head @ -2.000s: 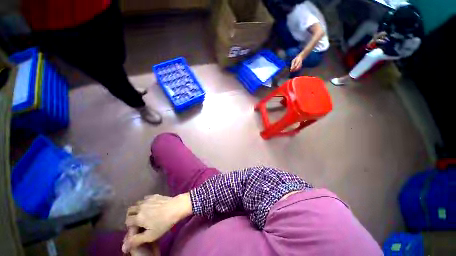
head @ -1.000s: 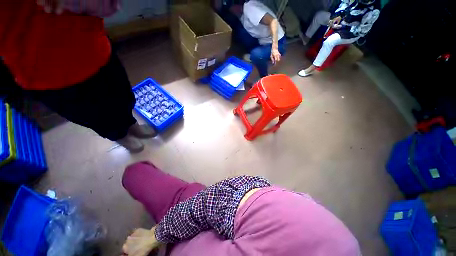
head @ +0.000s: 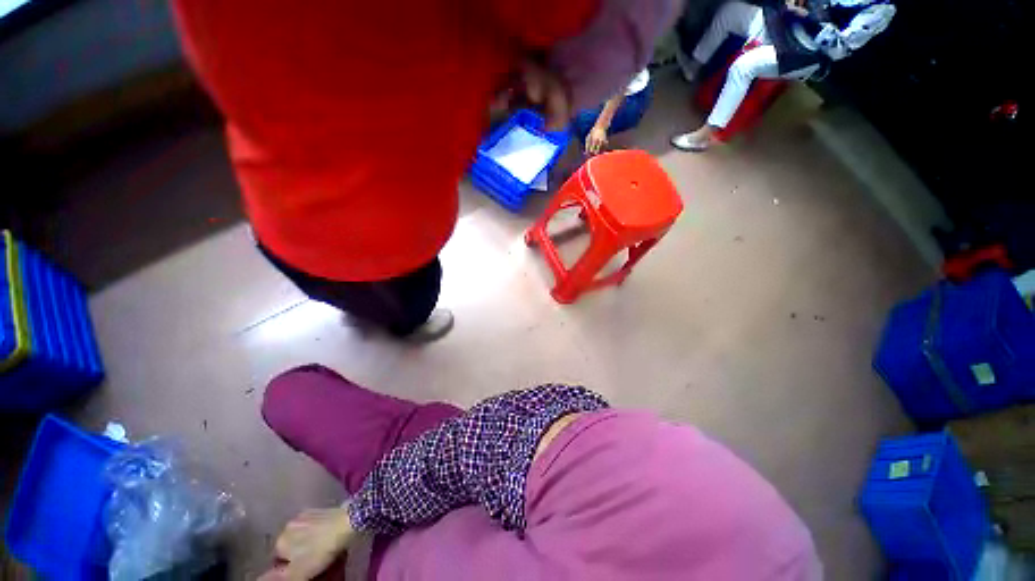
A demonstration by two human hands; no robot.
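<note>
My right hand [head: 309, 542] is at the bottom edge, left of centre, at the end of a checked sleeve. It is small, blurred and partly cut off by the frame. Its fingers point down and left, and I cannot tell whether it holds anything. My left hand is not in view. No work piece can be made out at my hand.
A person in red [head: 341, 136] stands close in front. A red stool [head: 633, 191] is beyond my arm. Blue trays are stacked at left [head: 57, 329] and back centre [head: 520, 157]. A clear bag [head: 165, 511] lies lower left. Blue bins [head: 953, 352] stand right. Two people sit behind.
The person in red has moved rightward across the view, now hiding the cardboard box and the filled blue tray. My view has swung, and my hands have shifted down towards the frame's bottom edge.
</note>
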